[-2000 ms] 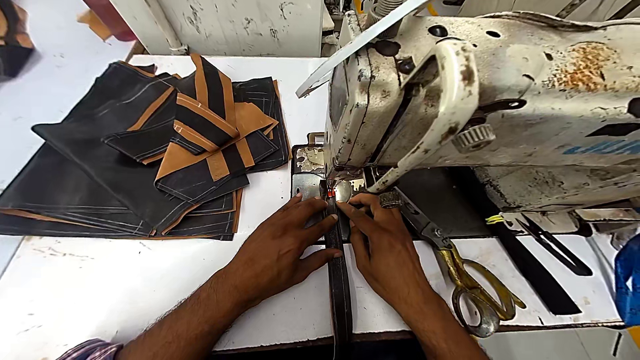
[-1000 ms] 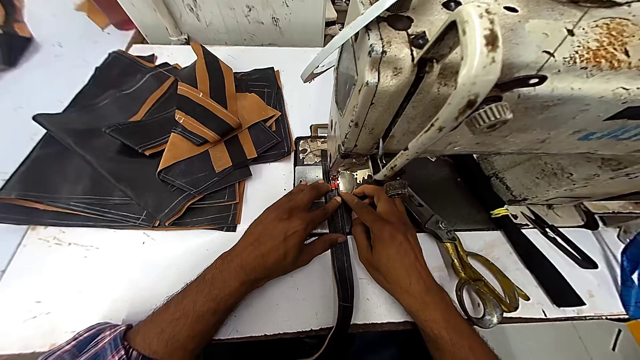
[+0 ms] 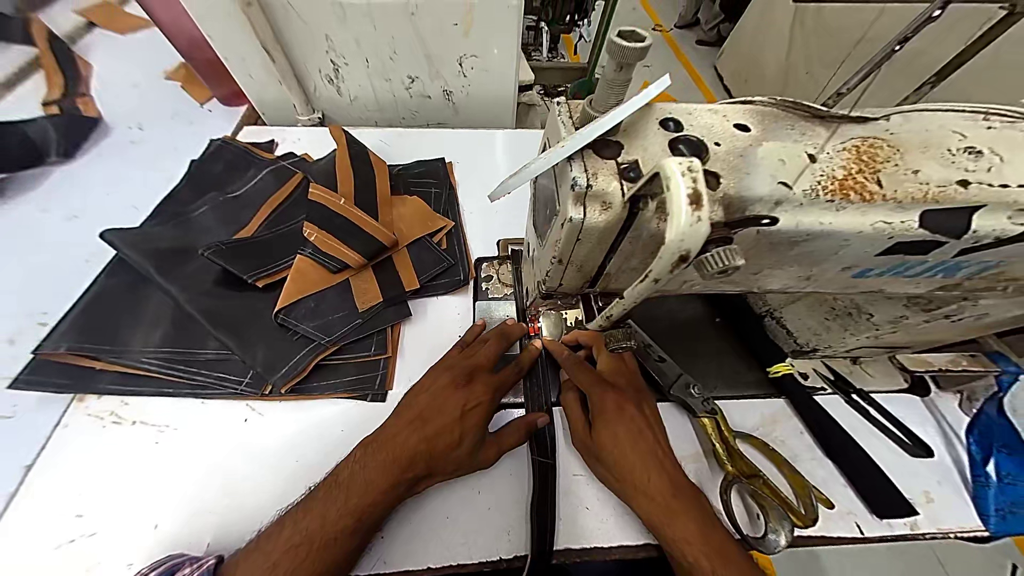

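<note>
A narrow black strip with light edge lines (image 3: 542, 472) runs from the table's front edge up under the presser area of a worn white Juki sewing machine (image 3: 768, 192). My left hand (image 3: 472, 400) lies flat, its fingertips on the strip's left side just before the presser foot and its thumb across the strip lower down. My right hand (image 3: 608, 392) rests at the strip's right side, fingertips by a shiny metal piece (image 3: 552, 324) at the needle area; a ring is on one finger. The needle itself is hidden.
Black and tan panels (image 3: 216, 280) lie piled left of the machine. Brass-handled shears (image 3: 744, 472), a black strip with a yellow tie (image 3: 848, 456) and small black thread snips (image 3: 880, 412) lie to the right. Something blue (image 3: 996, 456) sits at the right edge.
The strip's end now shows beyond the presser area, along the machine head's left side, where the earlier frames do not show it. Both hands stay close to the needle area.
</note>
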